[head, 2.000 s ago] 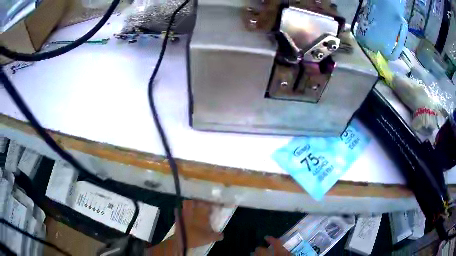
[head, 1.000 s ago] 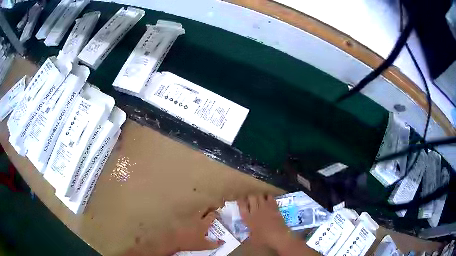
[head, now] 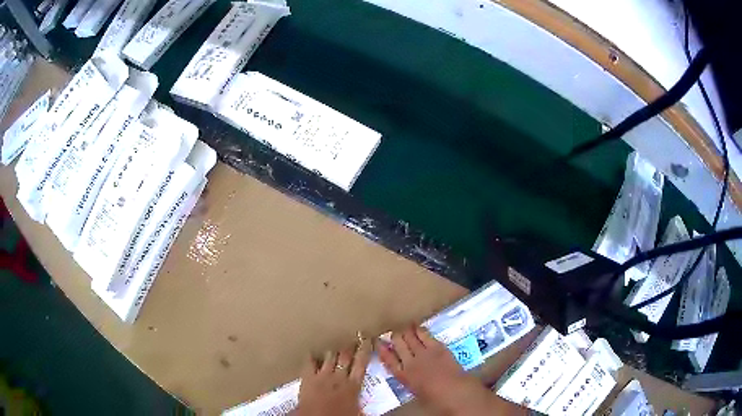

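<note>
A clear tray pack (head: 480, 329) with a light blue patch lies slanting on the brown worktop at the bottom centre. My right hand (head: 423, 367) rests on its left part, fingers bent over it. My left hand (head: 335, 382) lies close beside it, over a white carton (head: 264, 401) that points to the lower left. The pack's left end meets the carton between my hands; whether it is inside is hidden by the fingers.
Overlapping white cartons (head: 122, 187) lie on the worktop (head: 268, 284) at left. The green conveyor belt (head: 456, 154) carries spaced cartons (head: 301, 130) and packs (head: 635, 203). A black device (head: 561, 276) with cables hangs at right. More cartons (head: 545, 366) stand beside my right hand.
The view has swung from the metal box down to the worktop. Since one second ago, the pack and carton have come into line, and my left hand has moved onto the carton.
</note>
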